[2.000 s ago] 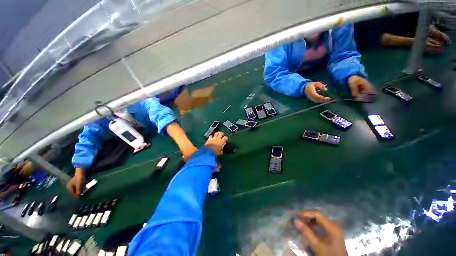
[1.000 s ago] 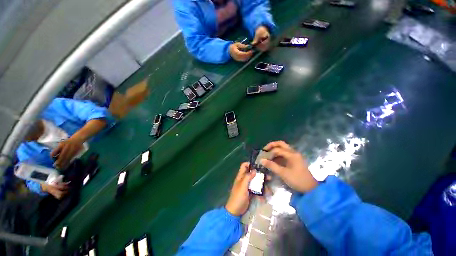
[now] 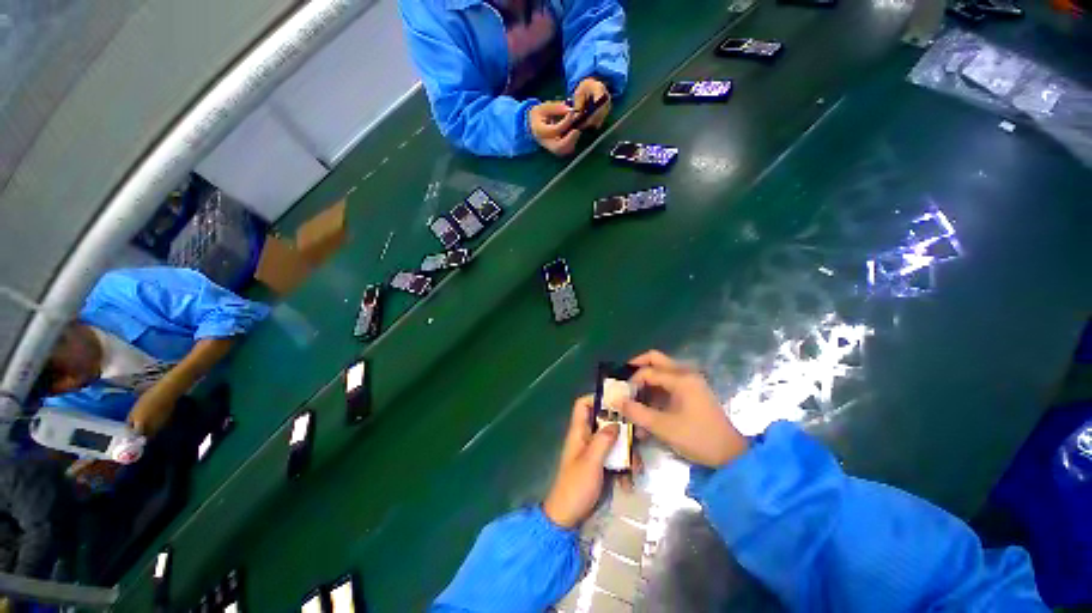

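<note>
My left hand [image 3: 577, 473] holds a black mobile phone [image 3: 607, 374] upright in the lower middle of the view. A plain white rectangle covers the phone's lower part. My right hand [image 3: 685, 413] has its fingertips on the phone's upper part, at a small cream label piece [image 3: 618, 393] lying there or pinched; I cannot tell which. A pale sheet of labels [image 3: 617, 539] lies on the bench just below my hands, partly hidden by them.
Several unlabelled phones [image 3: 560, 291] lie ahead and to the right. Labelled phones [image 3: 301, 443] lie at left. Clear film waste [image 3: 916, 254] and a plastic bag [image 3: 1000, 78] lie at right. Two people in blue smocks work opposite. A white device [image 3: 88, 436] hangs at left.
My left hand has come back from the far phones and now holds a phone. My right hand has moved from above the bench onto that phone, with a label piece at its fingertips.
</note>
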